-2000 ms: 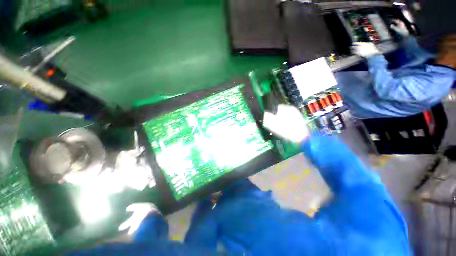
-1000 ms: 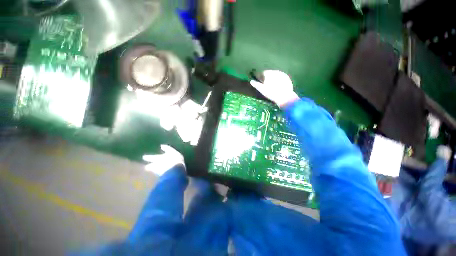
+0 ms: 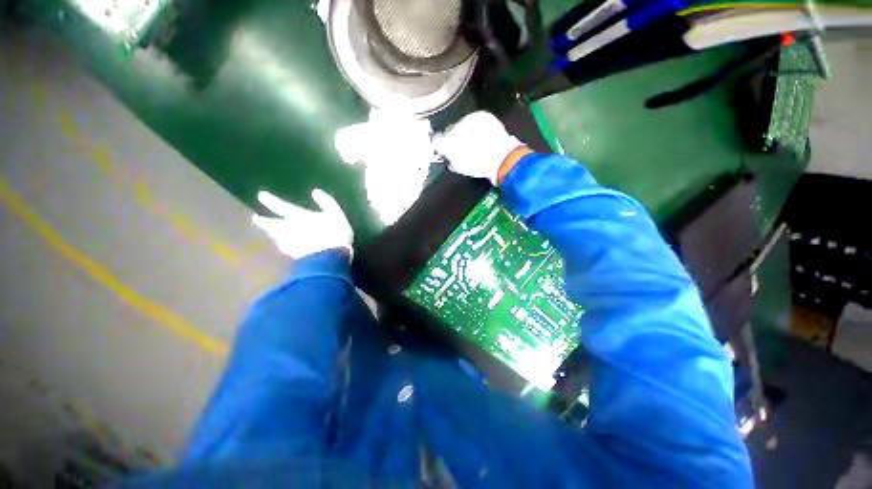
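A green circuit board [image 3: 497, 287] lies in a black support [image 3: 421, 239] in front of me, its right part hidden by my right sleeve. A crumpled white cloth [image 3: 387, 167] lies left of the board, below a round silver can [image 3: 406, 91] with a perforated top. My right hand [image 3: 475, 145], in a white glove, is at the cloth's right side; its fingertips are blurred, and I cannot tell whether they hold anything. My left hand [image 3: 308, 225], white-gloved, is open with fingers spread at the bench's front edge, left of the support.
Blue-handled items [image 3: 612, 29] and a pale arm or hose [image 3: 755, 27] are at the top right. Black pads [image 3: 717, 229] lie at the right. Another green board [image 3: 105, 14] is at the top left. Grey floor with yellow lines shows at the left.
The view has turned and shifted. My right hand has moved from the support's far edge to beside the white cloth and can. My left hand stays spread near the bench edge.
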